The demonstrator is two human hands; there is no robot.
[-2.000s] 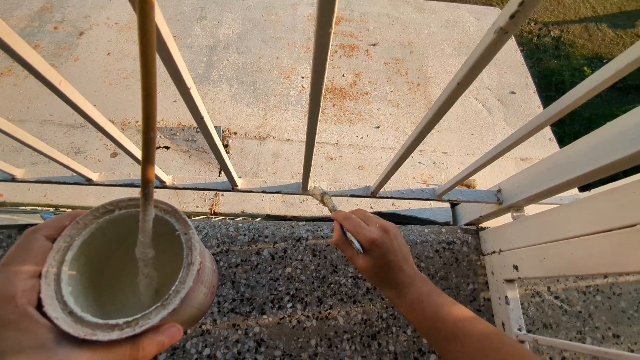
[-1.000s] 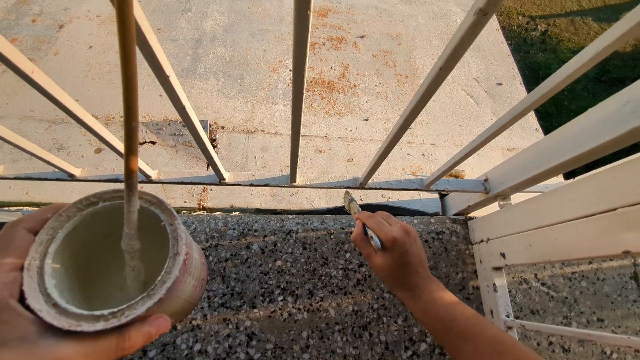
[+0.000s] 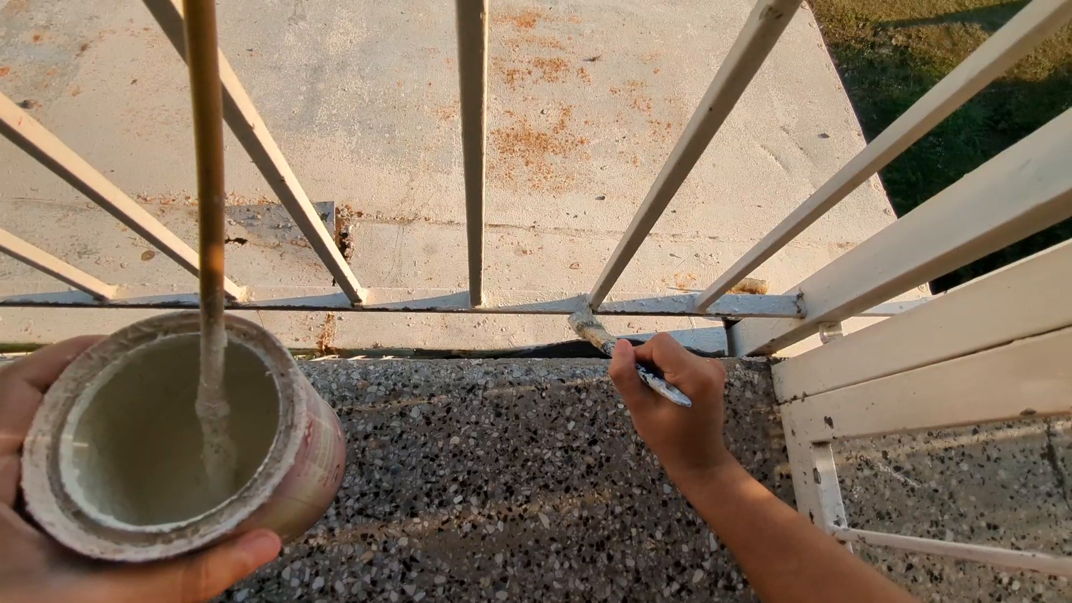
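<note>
My left hand (image 3: pixel 126 561) grips an open paint can (image 3: pixel 322 452) at the lower left, with pale paint coating its rim and inner wall. A thin wooden stick (image 3: pixel 211 167) stands in the can, its lower end covered in paint. My right hand (image 3: pixel 674 402) holds a paintbrush (image 3: pixel 599 335) with a paint-smeared handle. The bristles touch, or nearly touch, the bottom rail (image 3: pixel 419 301) of a cream metal railing, near the foot of a slanting baluster (image 3: pixel 691 155).
Several more balusters (image 3: pixel 473 151) rise in front of me. Beneath my hands lies a speckled terrazzo floor (image 3: pixel 502 469). A thick post (image 3: pixel 938 234) and pale framework (image 3: pixel 921 335) stand at the right. Beyond the railing are a rust-stained concrete slab (image 3: pixel 377 126) and grass (image 3: pixel 930 109).
The brush has shifted from near the foot of the middle baluster to near the foot of the one to its right. My left hand still holds the can.
</note>
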